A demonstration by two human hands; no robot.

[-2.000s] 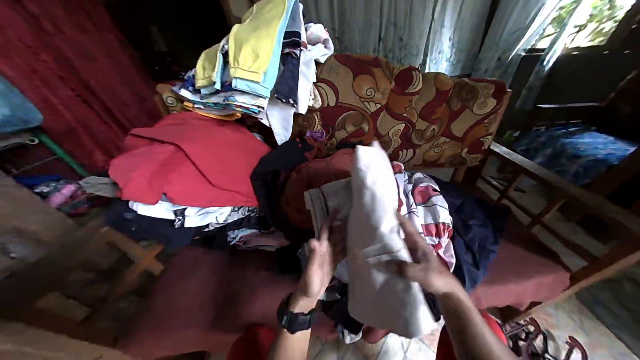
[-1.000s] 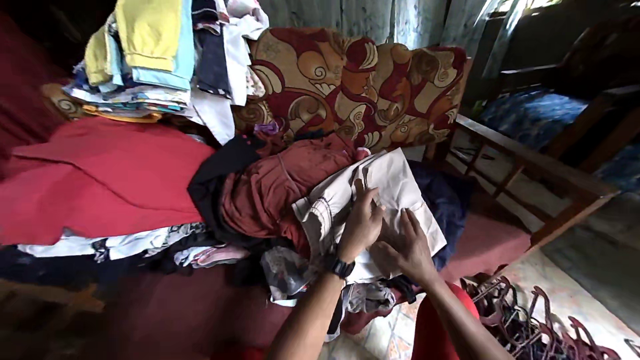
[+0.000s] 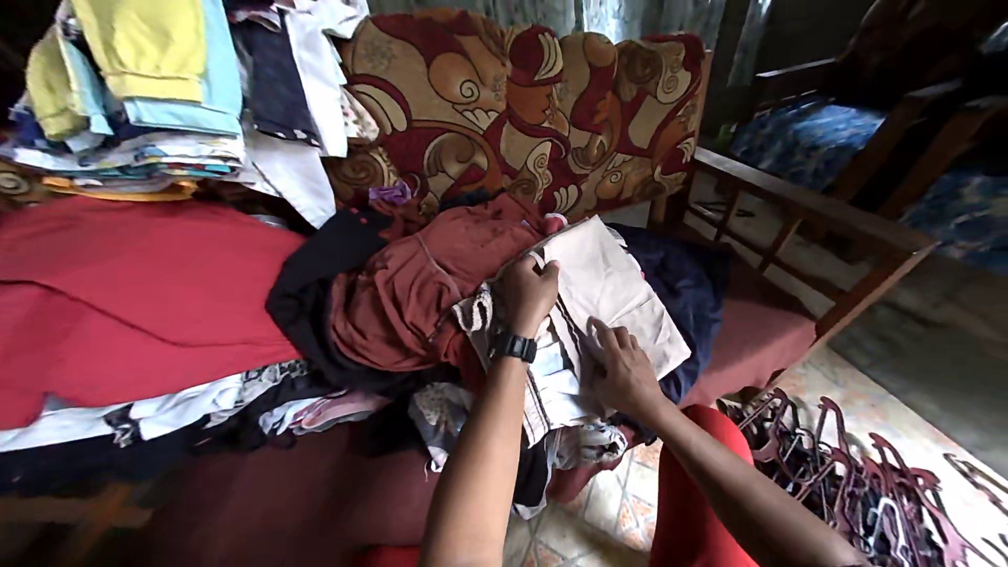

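A cream cloth garment (image 3: 622,291), partly folded over, lies on the clothes heap at the sofa's right part. Its upper left edge is pinched in my left hand (image 3: 529,293), which wears a black watch. My right hand (image 3: 626,366) rests on the garment's lower part, fingers bent and touching the cloth; whether it grips any is unclear. Dark trim and white cloth show between my hands. A rust-red garment (image 3: 425,276) lies just left of my left hand, over black cloth (image 3: 323,260). Dark blue cloth (image 3: 677,276) lies under and right of the cream garment.
Folded clothes (image 3: 173,150) are stacked at the upper left, above a spread red garment (image 3: 142,291). Behind is the patterned sofa backrest (image 3: 535,118). A wooden armrest (image 3: 819,205) bounds the right side. Several hangers (image 3: 858,480) lie on the tiled floor at lower right.
The cream garment, held up between my hands two seconds ago, now lies on the heap. Since one second ago its left part has been folded back, and my hands have moved apart.
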